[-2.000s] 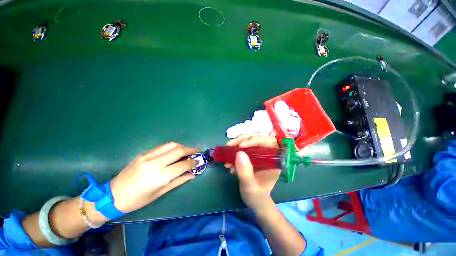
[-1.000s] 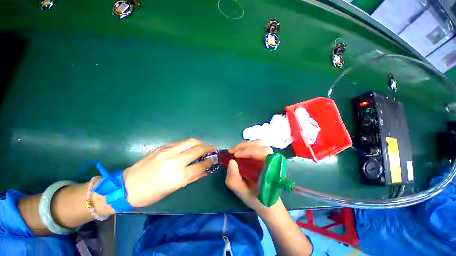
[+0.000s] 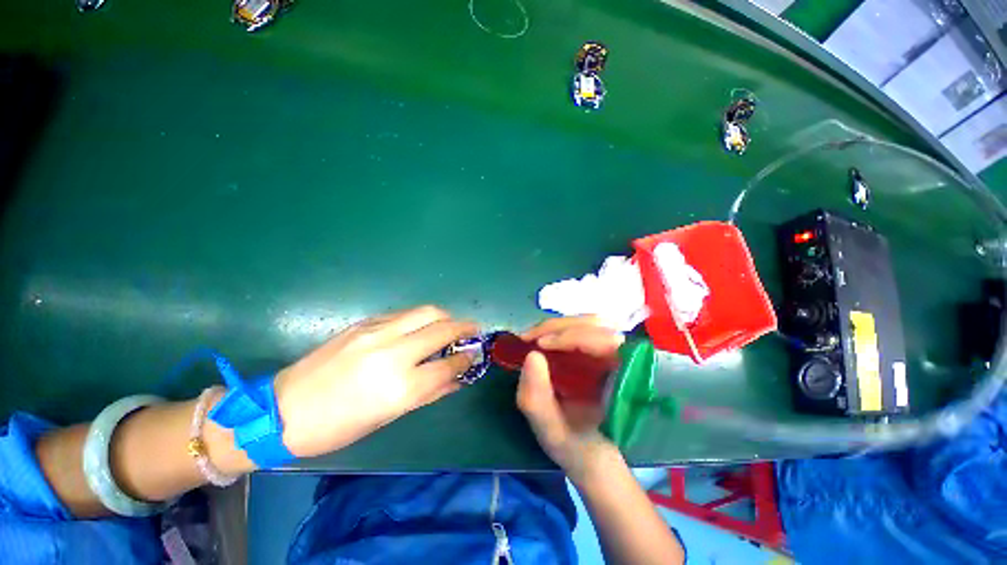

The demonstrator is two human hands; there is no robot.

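Observation:
My left hand (image 3: 370,381) holds a small round circuit board assembly (image 3: 472,359) against the green bench top (image 3: 331,199) with its fingertips. My right hand (image 3: 569,408) is shut on the red dispensing syringe (image 3: 569,370), which points left at the assembly. The syringe's tip cannot be made out. Its green air cap (image 3: 632,394) is blurred, and a clear air hose (image 3: 762,425) runs right from it.
A red parts bin (image 3: 718,287) holds white tissue; more crumpled tissue (image 3: 596,296) lies beside it. A black controller (image 3: 845,315) stands to the right. Several assemblies (image 3: 589,83) lie along the far side. A blue sleeve (image 3: 894,497) and red stool (image 3: 729,502) are at lower right.
Since one second ago, the syringe's green cap has moved slightly right and the barrel lies flatter. The left hand stays on the assembly. The view has shifted since the earliest frame.

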